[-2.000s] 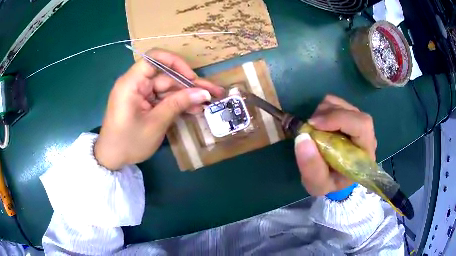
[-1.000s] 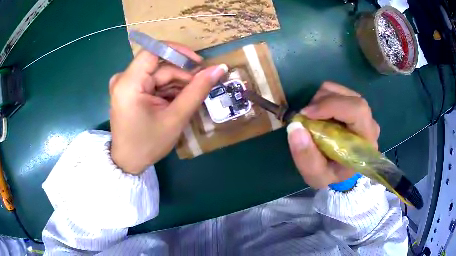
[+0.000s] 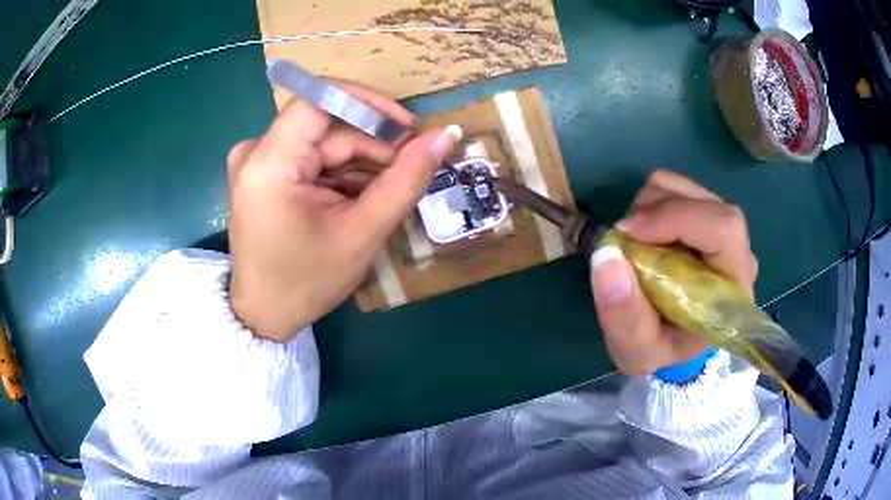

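A small rounded white housing (image 3: 452, 217) with a circuit board of black and silver parts sits in the brown fixture (image 3: 528, 234) with pale tape strips. My left hand (image 3: 318, 195) holds grey tweezers (image 3: 337, 103) at the housing's upper left; their tips are hidden by my fingers. My right hand (image 3: 674, 269) holds the soldering iron (image 3: 694, 293) by its yellowed, tape-wrapped handle. The iron's metal tip reaches the housing's right side, by the board parts; whether it touches is too small to tell.
A flux-marked cardboard sheet (image 3: 332, 57) lies behind the fixture, with solder wire (image 3: 186, 65) running to it from the spool stand (image 3: 27, 166) at left. A round tub (image 3: 772, 96) of silvery scraps stands at upper right. An orange-yellow screwdriver (image 3: 10, 366) lies at far left.
My left hand has turned the tweezers so their broad flat side shows, and its thumb has lifted slightly off the housing. The iron tip has moved from above the housing's corner to its right side.
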